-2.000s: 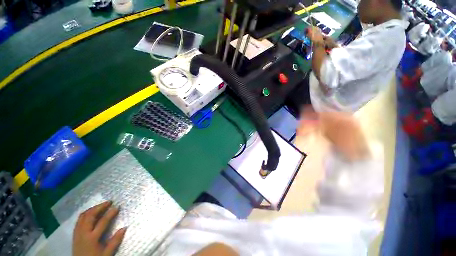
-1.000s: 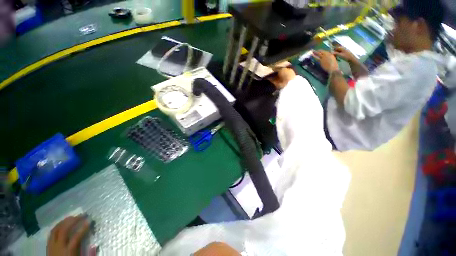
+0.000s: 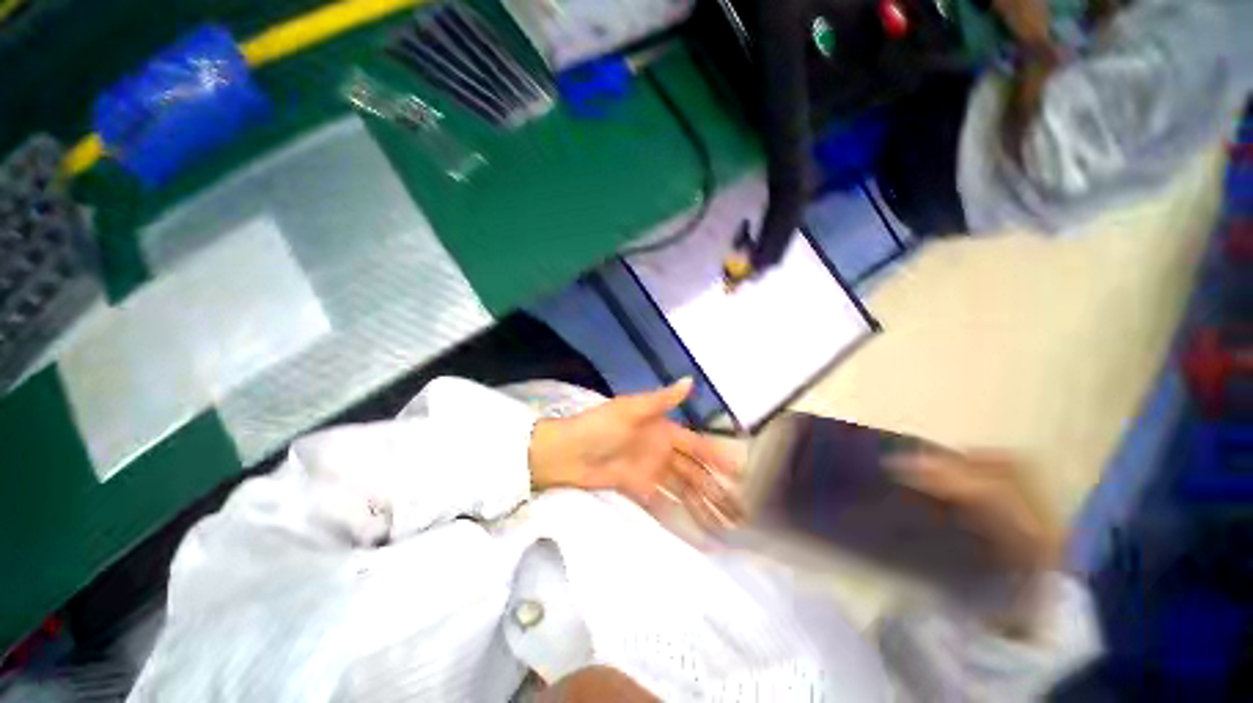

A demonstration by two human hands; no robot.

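A dark flat slab, likely a tablet (image 3: pixel 859 501), is held over the wearer's lap at lower right, blurred by motion. My right hand (image 3: pixel 992 515) grips it by its right side, with fingers across its dark face. My left hand (image 3: pixel 639 446) is just left of the slab, its fingers spread towards the slab's edge. Blur hides whether the left fingers touch it. The bubble wrap sheet (image 3: pixel 412 254) lies on the green bench at left, with a white sheet (image 3: pixel 193 343) partly over it.
A blue parts bin (image 3: pixel 179 103), dotted lens sheet (image 3: pixel 471 66), small clear bag (image 3: pixel 412 121) and blister tray (image 3: pixel 44 268) lie on the bench. A black hose (image 3: pixel 786 137) hangs over a white panel (image 3: pixel 770 330). Another person's sleeve (image 3: pixel 1120 131) shows at upper right.
My right arm has come back from the black machine, and my right hand now holds the slab. My left hand has left the bubble wrap and moved right. The view has tilted down.
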